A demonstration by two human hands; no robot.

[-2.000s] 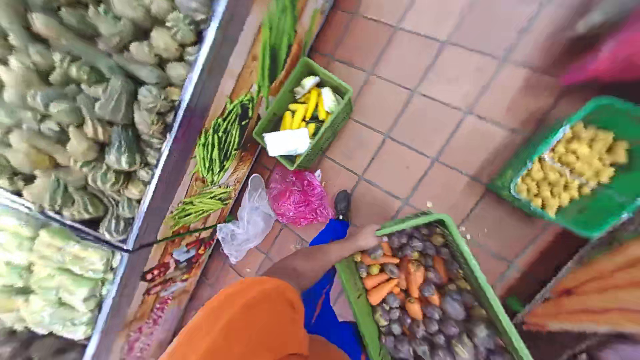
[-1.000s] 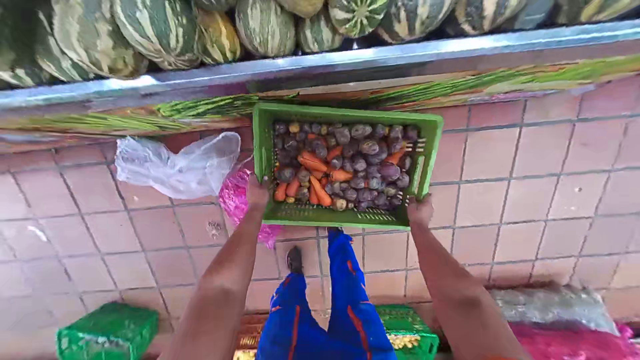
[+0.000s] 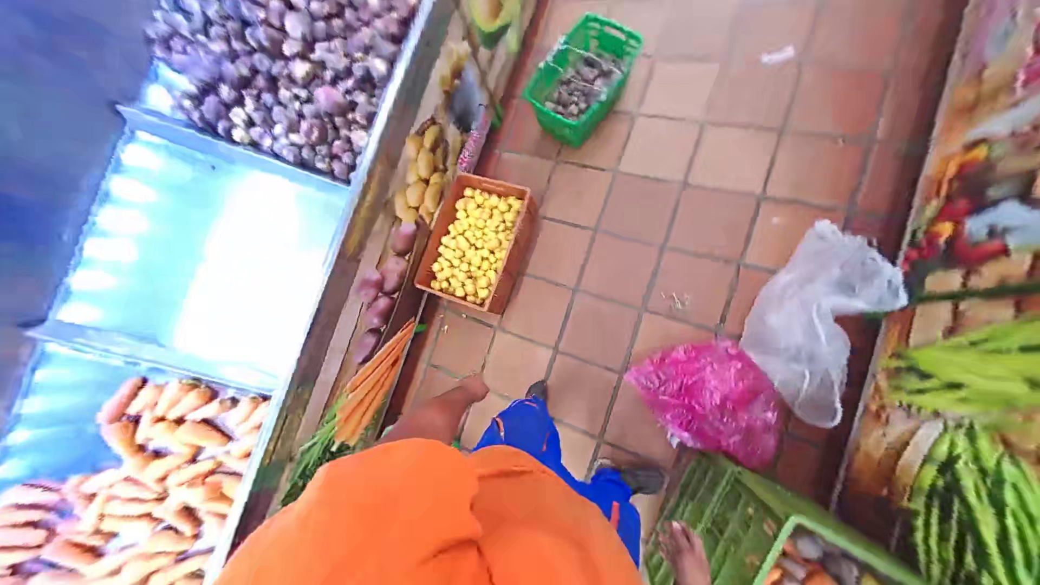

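My left hand (image 3: 474,388) hangs over the floor tiles beside my blue trouser leg. Nothing shows in it, and its fingers are too blurred to read. At the lower edge my right hand (image 3: 682,552) is beside a green slatted plastic crate (image 3: 707,504), fingers apart; whether it touches the crate is unclear. A green crate (image 3: 784,540) with carrots and dark round produce is partly cut off at the bottom right. A pink plastic bag (image 3: 711,398) lies next to a translucent white plastic bag (image 3: 812,325).
An orange crate of small yellow produce (image 3: 479,244) stands against the left display. Farther ahead is a green basket of small dark produce (image 3: 581,85). The left display holds purple produce (image 3: 284,73) and orange roots (image 3: 179,455). A picture-covered display front (image 3: 967,284) borders the right.
The view has swung widely. Both hands held the produce crate's sides a second ago; now they are apart, and the crate is at the lower right, with my left hand off it.
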